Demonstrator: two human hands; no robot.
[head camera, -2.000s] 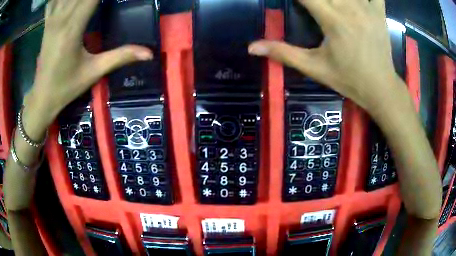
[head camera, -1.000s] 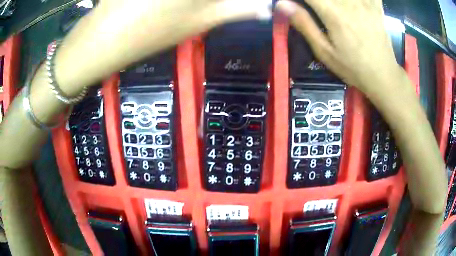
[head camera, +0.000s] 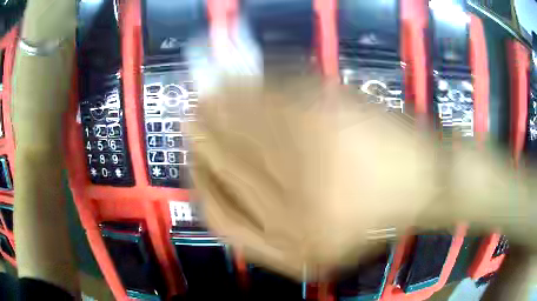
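Note:
Black flip phones (head camera: 105, 144) lie open in a red foam tray (head camera: 141, 195), with white-digit keypads under glossy reflections. My right hand (head camera: 312, 170) is a large blur over the middle of the tray and hides the central keypads. A whitish, blurred, film-like piece (head camera: 226, 59) shows at its upper left edge; I cannot tell how it is held. My left forearm (head camera: 44, 147), with a bracelet, runs up the left side; the left hand is cut off by the top edge.
A lower row of phones with dark windows (head camera: 200, 264) sits in the same tray. A barcode label (head camera: 182, 213) lies between the rows. Parts of other red trays (head camera: 519, 106) show at both sides. The dark bench edge is at the upper right.
My right hand has swept down and left over the middle keypads, with the whitish piece beside it. My left hand has moved out past the top edge. The tray appears higher in the picture.

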